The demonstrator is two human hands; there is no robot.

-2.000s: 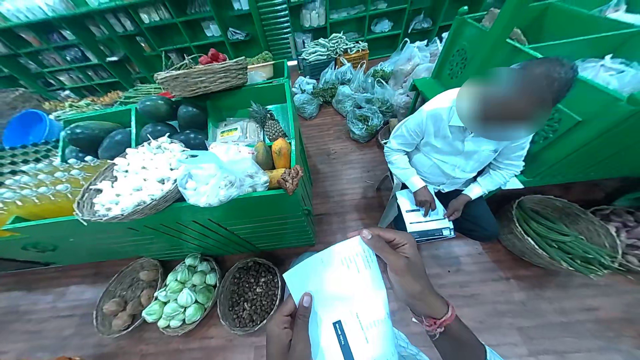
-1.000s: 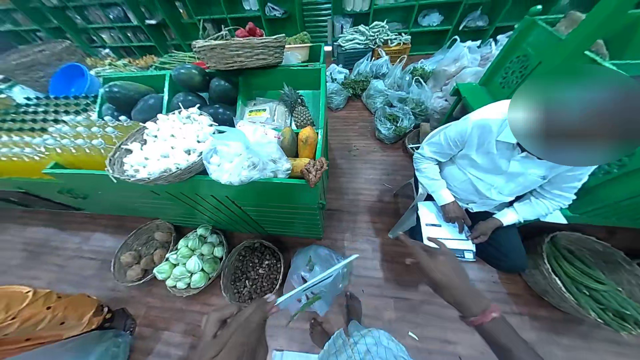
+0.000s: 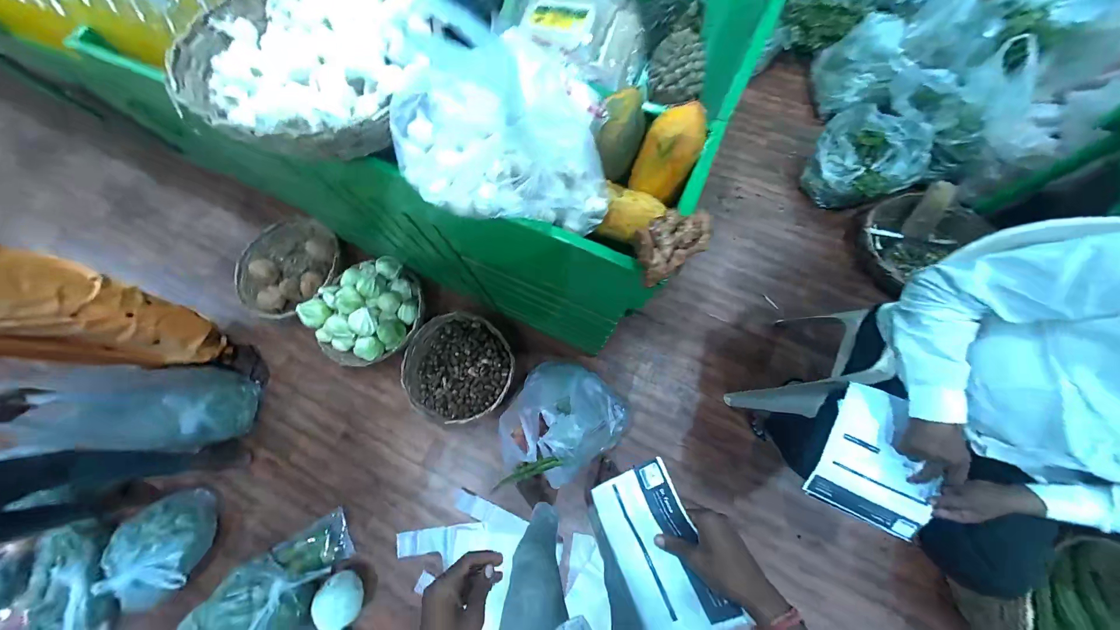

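My right hand, with a red thread at the wrist, grips a stack of printed paper sheets by its right side, low in the centre of the view. My left hand is to the left with its fingers partly curled and nothing seen in them, near loose white papers at my legs. A clear plastic bag with vegetables stands on the floor just beyond the sheets. At the right a seated person in a white shirt holds similar printed papers on the lap.
Baskets of brown nuts or roots, pale green vegetables and coconuts line the floor before a green wooden bin. Filled plastic bags lie at lower left, near a person in orange cloth. More bags lie at upper right.
The view has swung down and closer to the floor. My left hand held a sheet and now shows none. My right hand has come back from beside the seated person, now gripping the stack.
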